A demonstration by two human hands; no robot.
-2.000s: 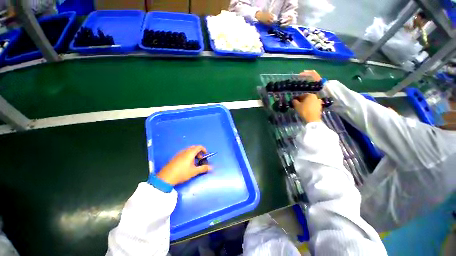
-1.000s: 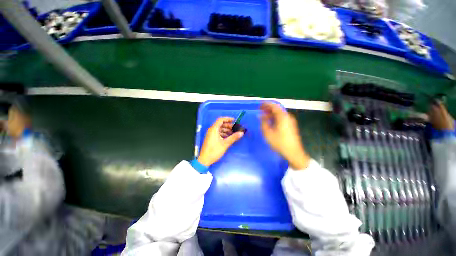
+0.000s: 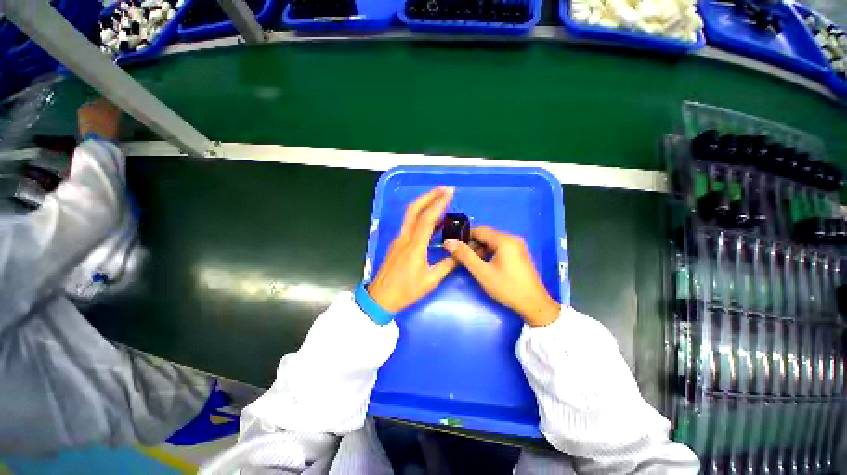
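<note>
A small black housing (image 3: 456, 228) is held above the blue work tray (image 3: 455, 376), between my two hands. My right hand (image 3: 504, 272) grips its lower right side with thumb and fingers. My left hand (image 3: 413, 253), with a bright blue band at the wrist, is beside it on the left, fingers extended and apart, the thumb near the housing's lower edge. Whether my left thumb touches the housing is unclear. No thin pointed piece can be made out now.
A clear blister tray (image 3: 762, 320) is at right, black units in its far rows. Beyond the pale rail (image 3: 306, 158) runs the green belt (image 3: 371, 97), with blue parts bins behind. A neighbour's arm (image 3: 97, 186) is at left, near a slanted metal post (image 3: 121, 88).
The view has swung right, then slightly more. My right hand has come from the blister tray to the black housing. My left hand's fingers have opened out beside it.
</note>
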